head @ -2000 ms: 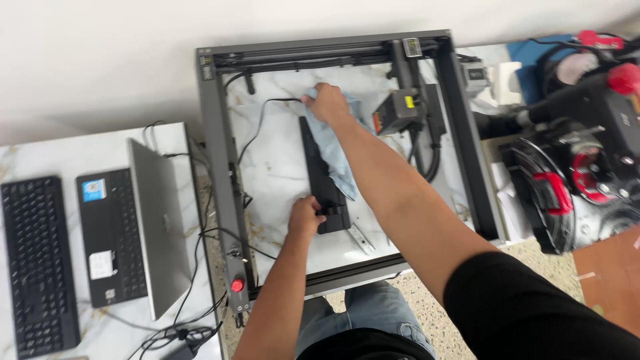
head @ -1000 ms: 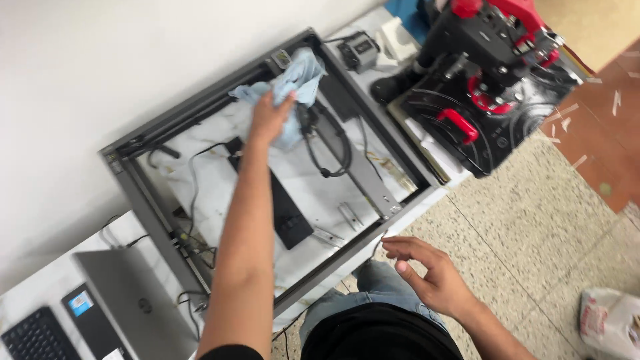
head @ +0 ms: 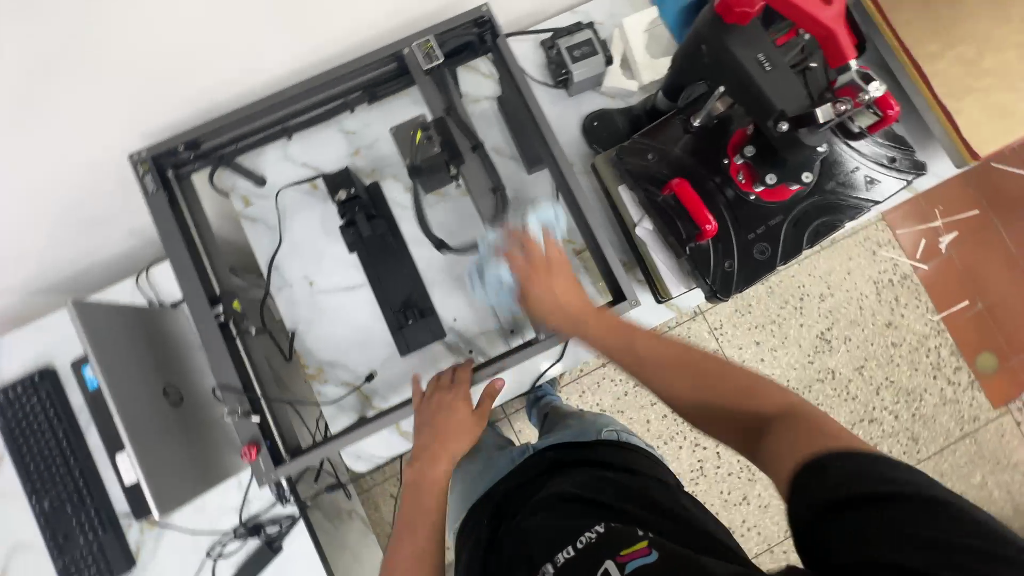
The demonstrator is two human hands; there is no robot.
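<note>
My right hand (head: 548, 280) presses a light blue cloth (head: 492, 272) onto the marble-patterned tabletop inside a dark metal gantry frame (head: 352, 436); hand and cloth are motion-blurred. At the frame's front rail rests my left hand (head: 448, 404), fingers apart, holding nothing. Between the frame's left side and the cloth lies a long black device (head: 392, 272) with a cable at its top end. The gantry's crossbar carries a boxy tool head (head: 428, 152), up and left of my right hand, with a black cable looping down.
A heat press (head: 768, 176) with red handles stands right of the frame. Behind it are a small grey pump-like device (head: 580, 56) and white foam (head: 644, 48). At the left are a laptop (head: 160, 400), a black keyboard (head: 60, 472), tangled cables (head: 256, 536) and a red button (head: 250, 453) on the frame.
One second ago a hand held the cloth near the frame's far right corner; now my right hand has it nearer the front right. My left hand is now at the front rail. The view has shifted.
</note>
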